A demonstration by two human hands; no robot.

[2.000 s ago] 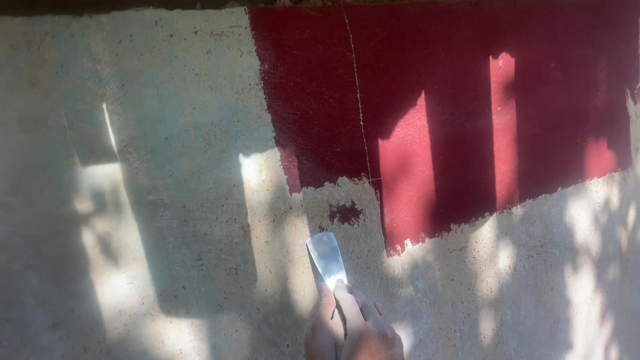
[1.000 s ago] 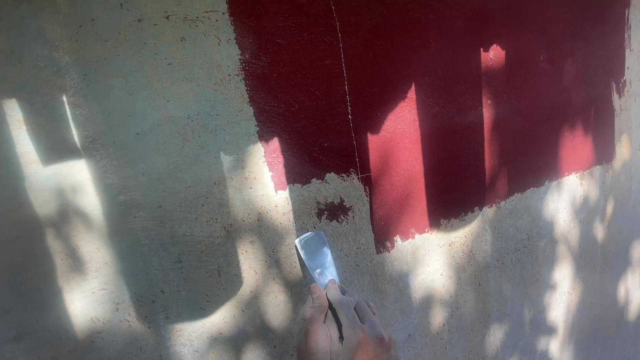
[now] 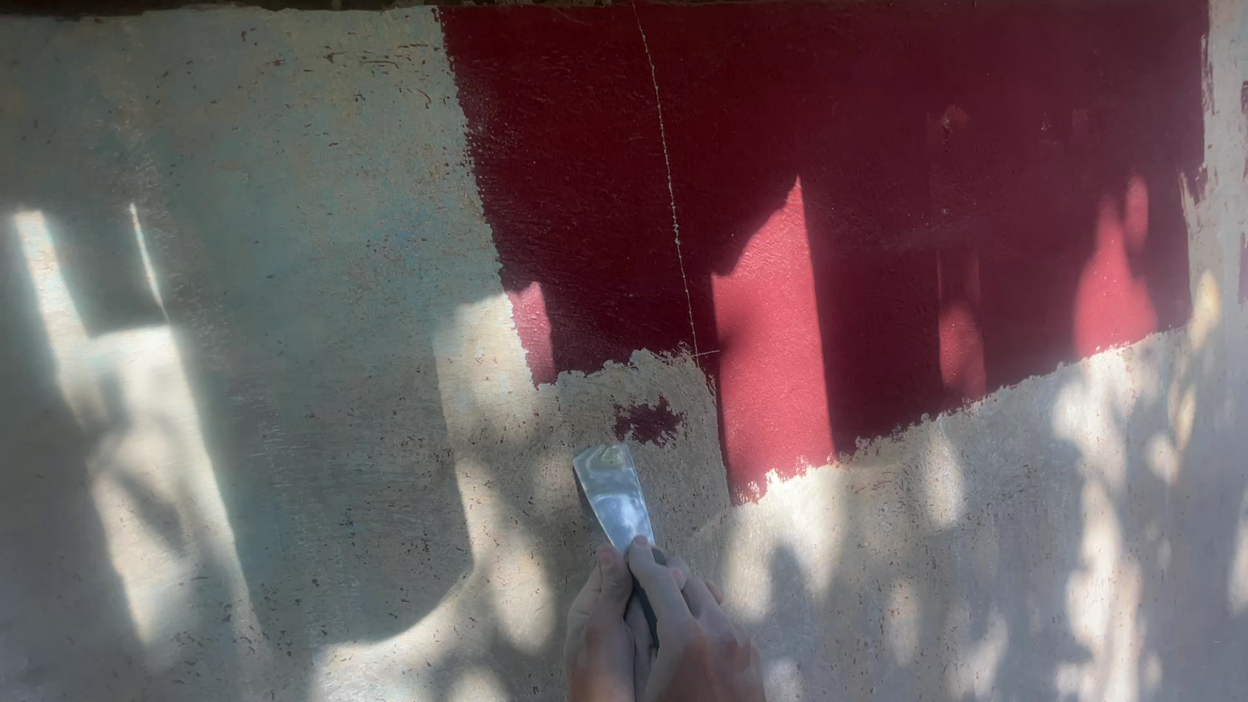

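Both hands are together at the bottom centre, on one metal scraper (image 3: 614, 492) with a dark handle. My left hand (image 3: 606, 624) grips it from the left, and my right hand (image 3: 687, 624) closes round it from the right with a finger on the blade's base. The blade points up, its wide edge at the bare plaster-like surface just below and left of a small patch of dark red paint (image 3: 648, 421). Whether the edge touches cannot be told. Above lies a large area of red paint (image 3: 585, 175) with a ragged lower edge.
Mottled grey-green surface (image 3: 292, 195) spreads to the left, and pale scraped surface (image 3: 877, 546) lies to the lower right. A thin light crack line (image 3: 668, 175) runs down the red paint. Bright sun patches and shadows cross everything. A dark edge runs along the top.
The view has shifted slightly. The hands and scraper stay just below the small red patch, with no plain change in the paint.
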